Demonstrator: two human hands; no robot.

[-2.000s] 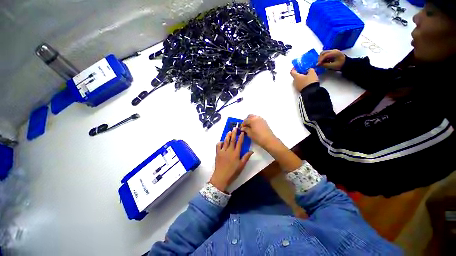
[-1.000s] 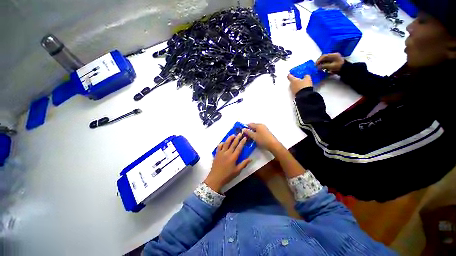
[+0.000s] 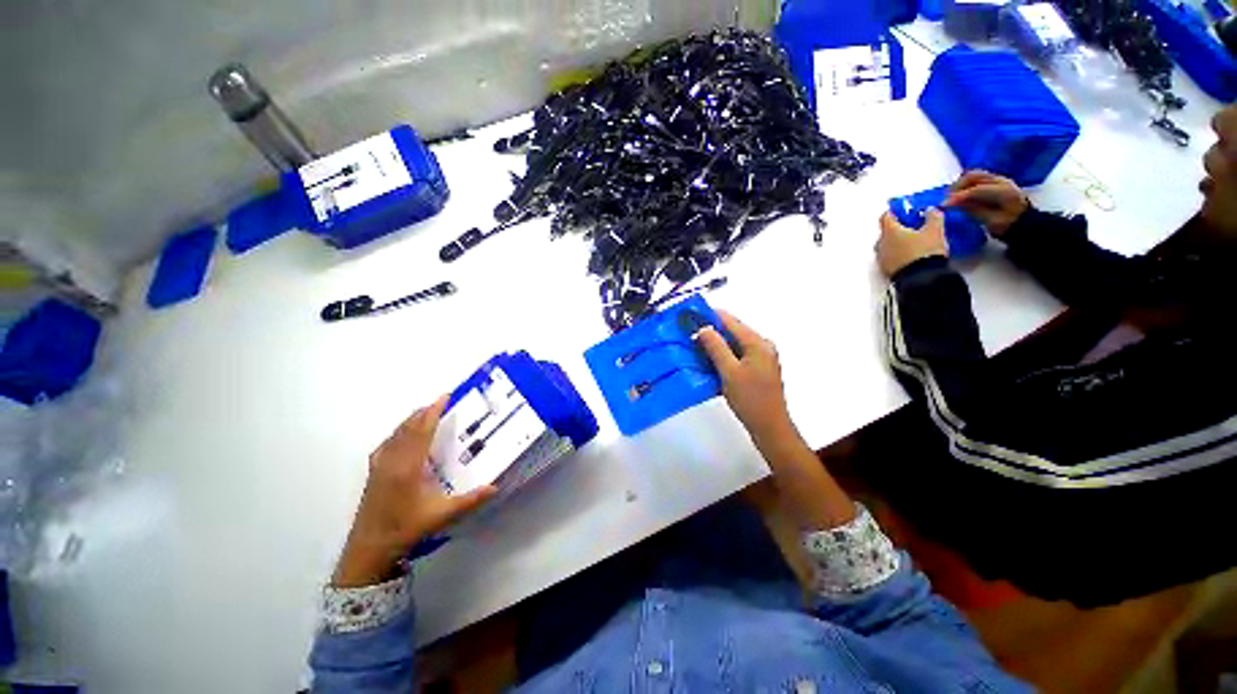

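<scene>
A blue insert tray (image 3: 657,366) lies near the table's front edge, with two dark cable ends with metal tips showing in its recesses. My right hand (image 3: 749,380) holds the tray at its right end, thumb on the black coiled part. The stack of printed sleeves (image 3: 491,431), white with blue ends and a cable picture on top, lies to the left of the tray. My left hand (image 3: 402,491) is spread over the left end of this stack, its thumb along the near side. The left end is partly hidden, and whether the hand grips a sleeve is unclear.
A cable pile (image 3: 678,149) lies beyond the tray. A single cable (image 3: 388,301), a second printed stack (image 3: 366,187), loose blue trays (image 3: 182,266) and a metal flask (image 3: 261,119) are at the left. At the right, a person (image 3: 1058,339) handles a blue tray beside a tray stack (image 3: 998,114).
My left hand has left the tray and moved left onto the printed stack. My right hand stays at the tray, whose recesses and cable ends are now uncovered. The camera view has shifted.
</scene>
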